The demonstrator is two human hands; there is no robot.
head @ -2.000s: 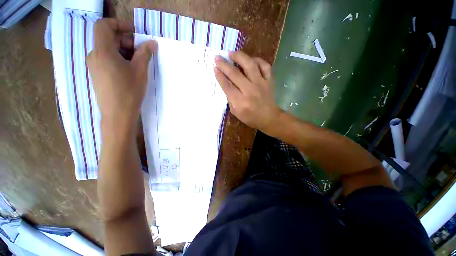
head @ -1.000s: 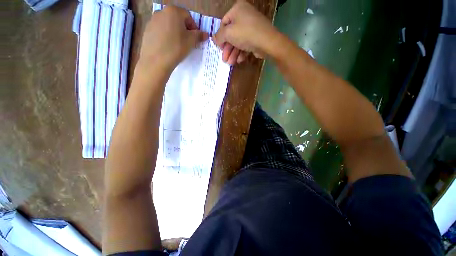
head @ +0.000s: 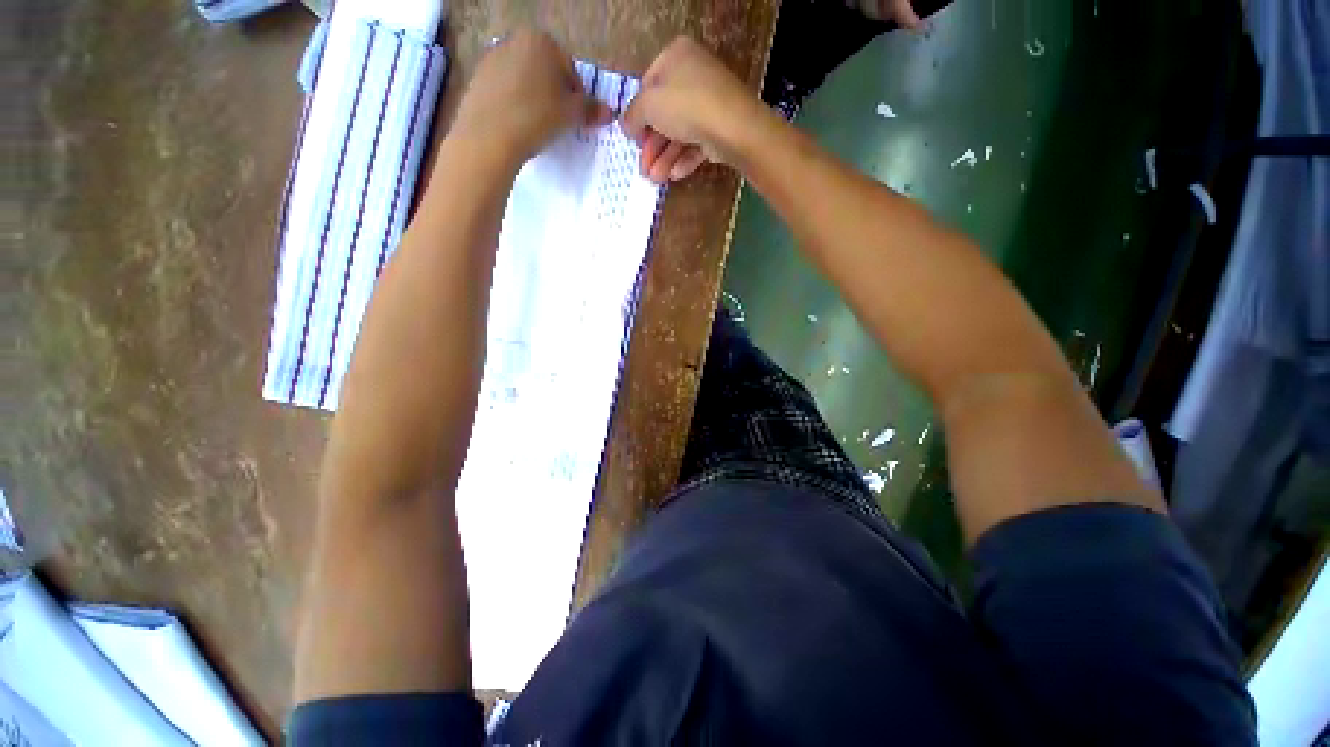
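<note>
White pattern paper (head: 547,394) with fine printed lines lies lengthwise on striped cut fabric (head: 605,85), whose stripes show at the far end and along the right edge. My left hand (head: 528,95) pinches the far end of the stack, fingers curled and partly blurred. My right hand (head: 686,110) is beside it at the far right corner, thumb and index finger pinching the edge, other fingers curled under. The fingertips of both hands are close together. Exactly which layers they grip is hidden.
Another striped fabric stack (head: 358,204) lies left of my left arm on the brown wooden table (head: 161,263). Folded pale pieces (head: 161,657) are at the lower left. Scraps litter the green floor (head: 904,263) at right. Another person's hand (head: 893,12) shows at the top edge.
Both hands have come together at the far end since the oldest frame, and now pinch there. The view has shifted, and another person's hand has appeared at the top.
</note>
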